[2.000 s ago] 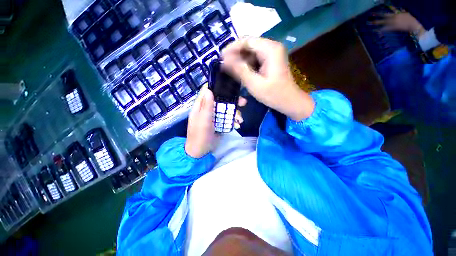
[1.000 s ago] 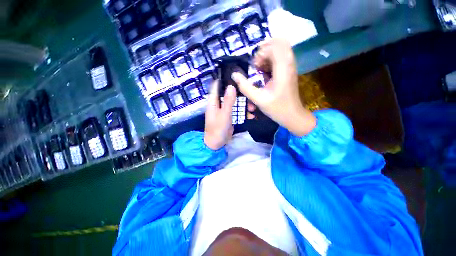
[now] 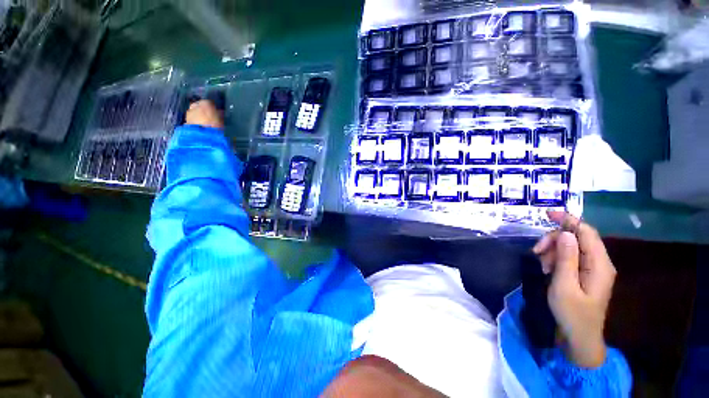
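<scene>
My left hand (image 3: 204, 115) is stretched out to the far left over the clear phone tray (image 3: 325, 159). It is small, and a dark shape lies at its fingers; I cannot tell whether it grips it. Black phones with white keys (image 3: 298, 183) lie in the tray to its right. My right hand (image 3: 579, 276) is near the front right corner of the window tray (image 3: 459, 218), thumb and fingers curled close together. A thin dark thing may be between the fingertips; this is unclear. The window tray holds rows of black frames with pale centres (image 3: 515, 147).
A white paper (image 3: 605, 165) lies at the window tray's right corner. Another clear tray (image 3: 174, 85) with dark parts stands at far left. A white boxy device (image 3: 686, 140) is at the right edge. Clear plastic (image 3: 47, 62) lies at upper left. The bench's front edge runs below the trays.
The view has swung left. My left hand has moved from the lap area out to the phone tray. The phone between my hands no longer shows there. My right hand is now apart, at the right.
</scene>
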